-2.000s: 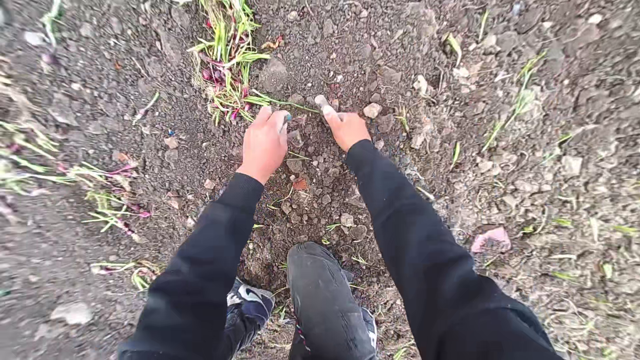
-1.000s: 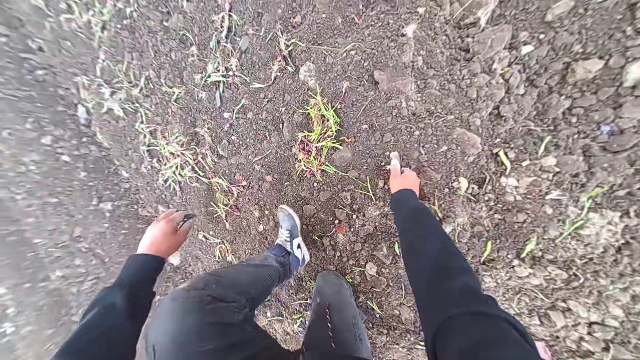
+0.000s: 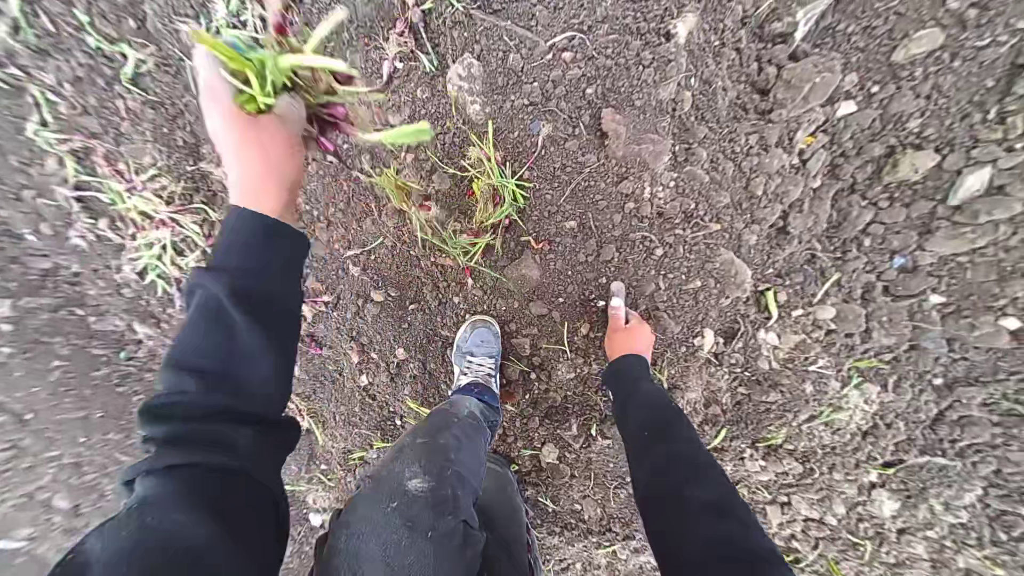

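My left hand is raised at the upper left, closed around a bunch of small red onions with green tops; its fingers are partly hidden by the leaves. Low over the soil at right of centre, my right hand is closed, with its thumb pointing forward along a greyish object whose kind I cannot tell. Between the hands, a loose heap of pulled onion plants lies on the ground, ahead of my shoe.
More onion plants lie strewn along the left. My shoe stands on stony soil in the middle. Flat stones and clods cover the right side, with scattered green leaf scraps.
My left hand has gone from near my right hand out to the left, then up, and now holds an onion bunch. One foot has stepped forward. The view has shifted.
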